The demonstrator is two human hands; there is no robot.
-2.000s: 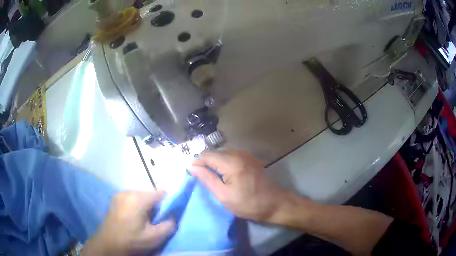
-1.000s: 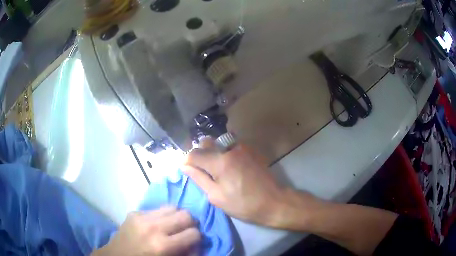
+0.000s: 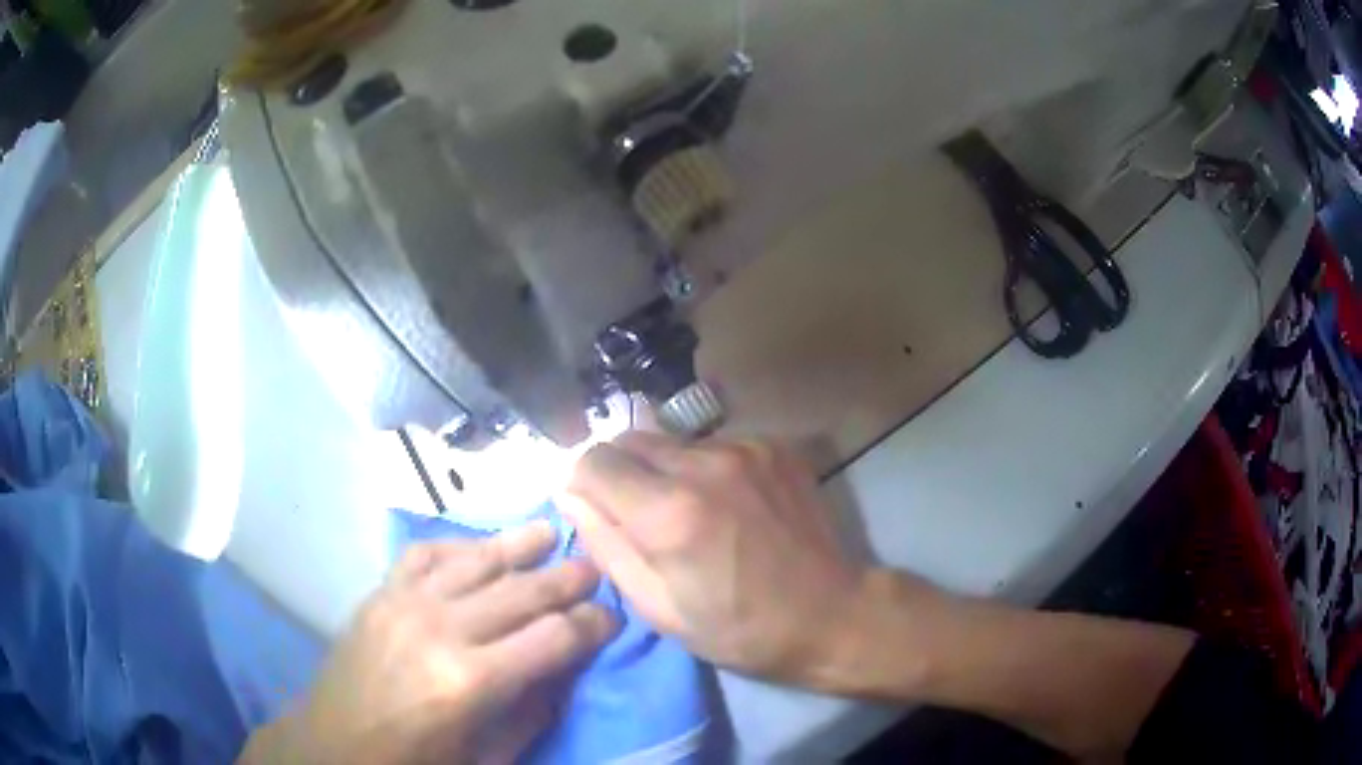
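A light blue garment (image 3: pixel 642 691) lies under both hands, in front of the needle area, with a large loose pile at the left. My right hand (image 3: pixel 710 546) holds the cloth with its fingertips close to the presser foot. My left hand (image 3: pixel 463 643) lies on the cloth, its fingers pressing it just left of my right hand. The sewing machine (image 3: pixel 448 254) has an off-white head with ribbed tension knobs (image 3: pixel 683 194). The needle and foot are lost in the lamp glare and partly behind my right fingers.
Black-handled scissors (image 3: pixel 1058 269) lie on the machine bed at the right. A translucent pale green guard (image 3: pixel 194 359) stands left of the head. A yellow band (image 3: pixel 306 38) is at the top left. Patterned cloth (image 3: pixel 1270 478) is beyond the table's right edge.
My left hand has moved right and up, from gripping the cloth's edge to lying flatter on it near the needle. My right hand stays near the foot. The view has shifted slightly.
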